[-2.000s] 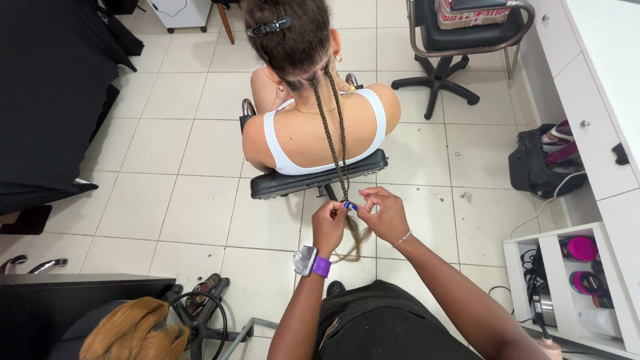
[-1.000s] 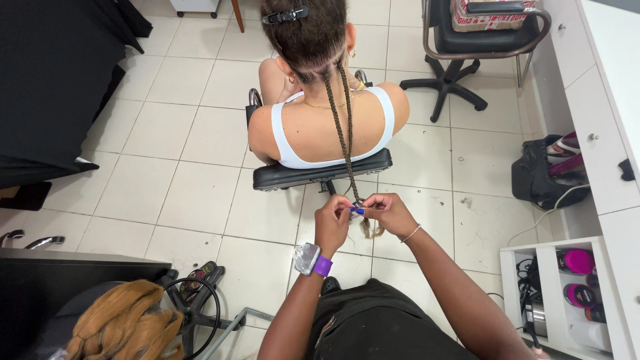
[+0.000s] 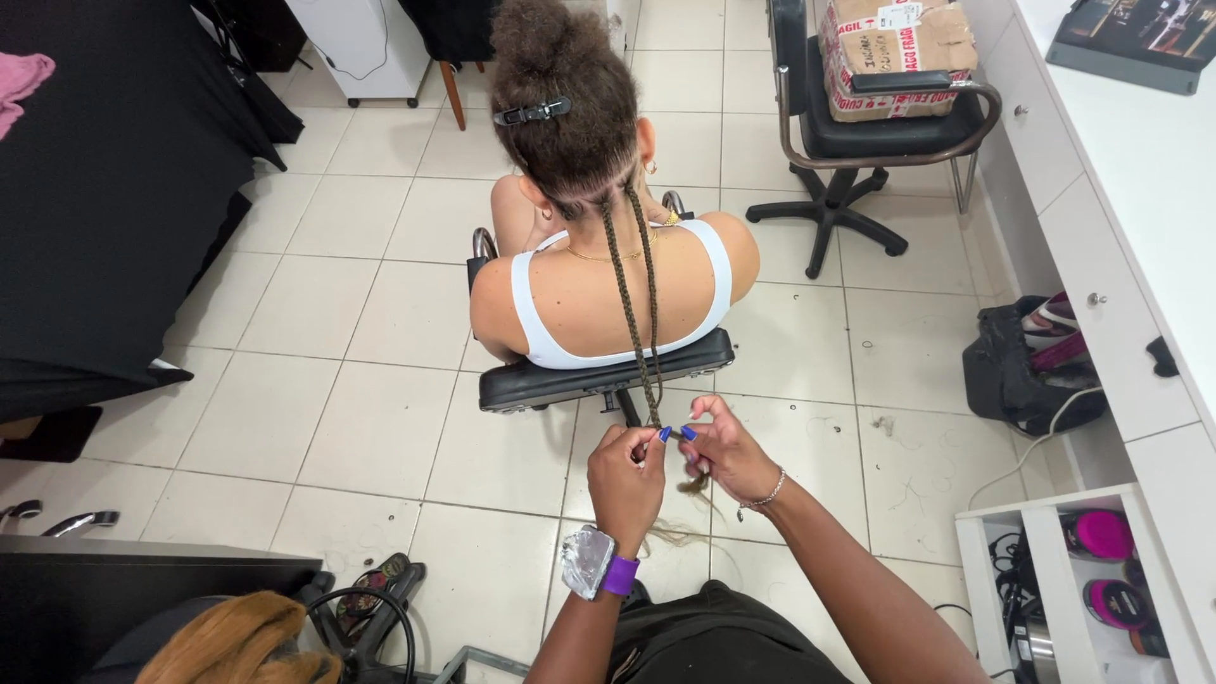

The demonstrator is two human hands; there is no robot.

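A person sits with their back to me in a black salon chair, their hair clipped up with a black hair clip. Two long thin braids hang from the nape; one braid runs down over the chair back to my hands. My left hand pinches this braid near its lower end between thumb and finger. Close on its right, my right hand holds the strands at the end with thumb and finger, other fingers raised. Loose hair ends dangle below it. The second braid hangs alongside.
A wheeled chair bearing a taped cardboard box stands at upper right. White drawers and an open shelf unit with jars line the right. Lower left are light brown hair extensions and a chair base. Black cloth hangs left.
The view has shifted, showing more of the room ahead. Both hands stay at the braid's lower end; the fingers of my right hand are now more spread than one second ago.
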